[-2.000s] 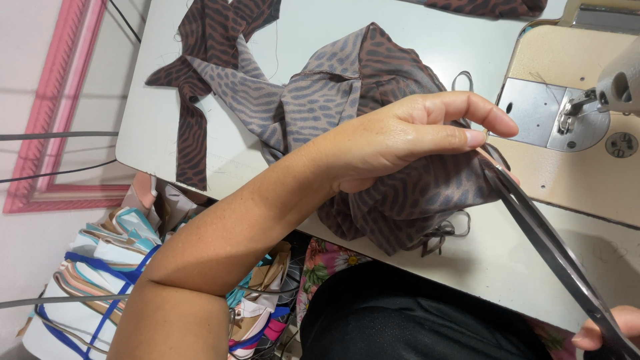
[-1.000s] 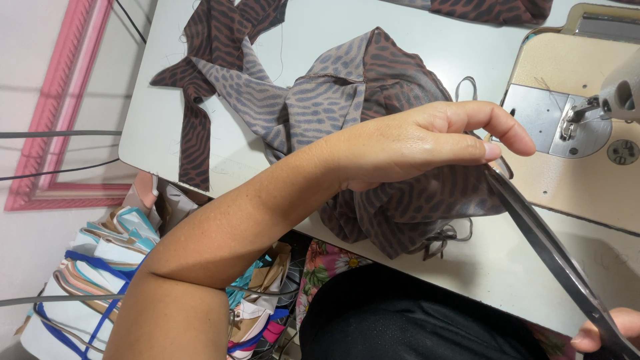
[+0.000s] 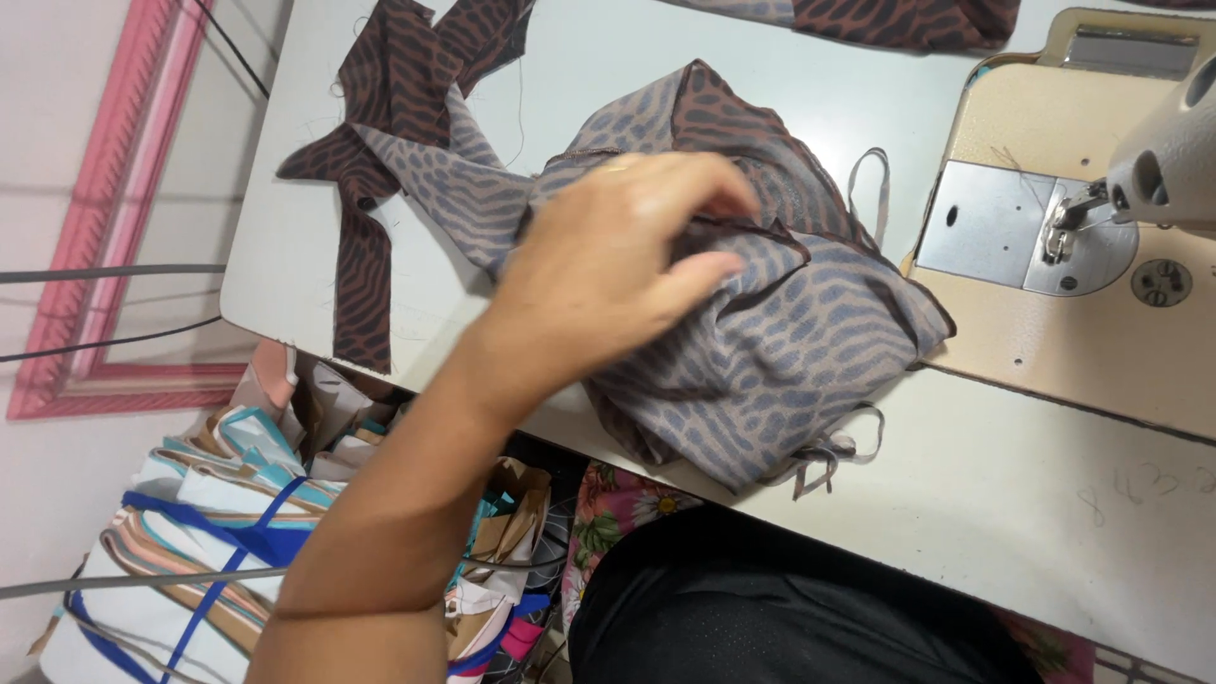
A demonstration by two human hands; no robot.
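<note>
My left hand (image 3: pixel 627 237) is over the heap of animal-print fabric (image 3: pixel 807 342) on the white table, thumb and fingers apart and slightly blurred. Whether its fingertips touch the cloth cannot be told. The fabric shows a grey-blue face and a dark brown face with dark overlocked edges; thin cord loops (image 3: pixel 869 190) stick out at its right side and lower edge. A dark brown fabric strip (image 3: pixel 366 275) lies at the left, beside more of the same cloth. My right hand is out of view.
The sewing machine's needle and presser foot (image 3: pixel 1064 233) are at the right on a beige bed (image 3: pixel 997 332). More printed fabric (image 3: pixel 902 21) lies at the table's far edge. Bundled cloth pieces tied with blue strips (image 3: pixel 209 532) stand below left, near a pink frame (image 3: pixel 85 218).
My left hand has moved left, over the heap. The dark band that ran from it to my right hand is no longer visible, nor is my right hand. The heap now shows more grey-blue cloth.
</note>
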